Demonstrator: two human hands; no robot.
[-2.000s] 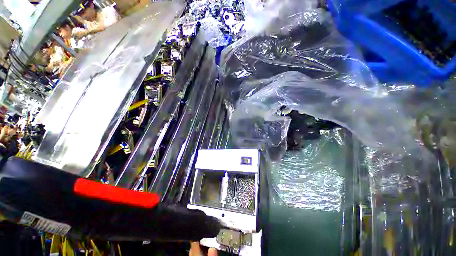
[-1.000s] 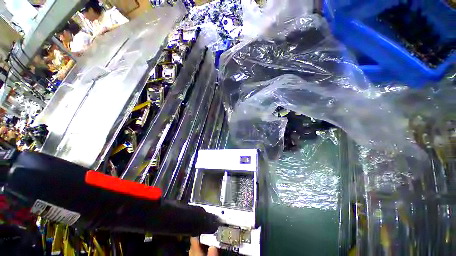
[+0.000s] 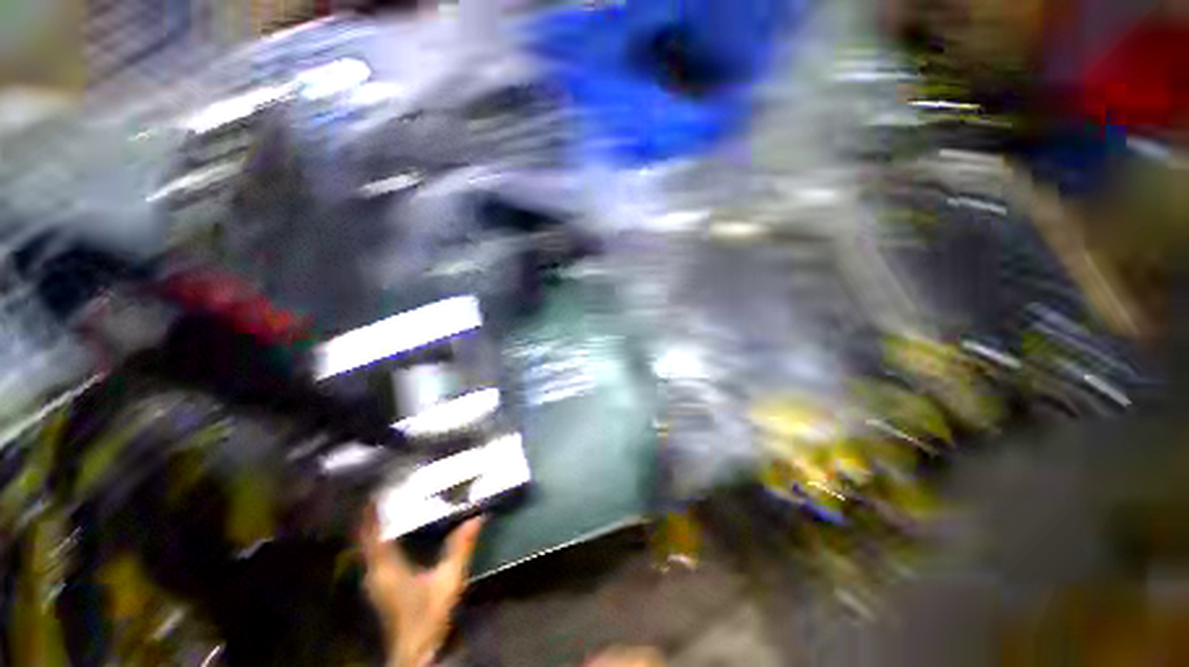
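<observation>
The view is strongly blurred. The white screw feeder (image 3: 404, 341) stands left of centre on the green mat (image 3: 587, 450). The electric screwdriver (image 3: 241, 319), dark with a red strip, slants from the left towards the feeder. My left hand (image 3: 417, 586) is just below the feeder's front edge, with thumb and a finger spread upwards; blur hides whether it holds anything. A small skin-coloured part, seemingly my right hand (image 3: 623, 657), shows at the bottom edge, mostly cut off.
A blue bin (image 3: 639, 98) is at the top. Crumpled clear film and blurred trays lie behind and right of the mat. Yellow-sleeved cable tails (image 3: 808, 437) hang at the right, and more (image 3: 124, 586) at lower left. A red thing (image 3: 1147, 78) is at the upper right.
The view has swung to the right, so feeder, bin and screwdriver appear further left. More of my left hand shows, and a bit of the other hand appears at the bottom edge.
</observation>
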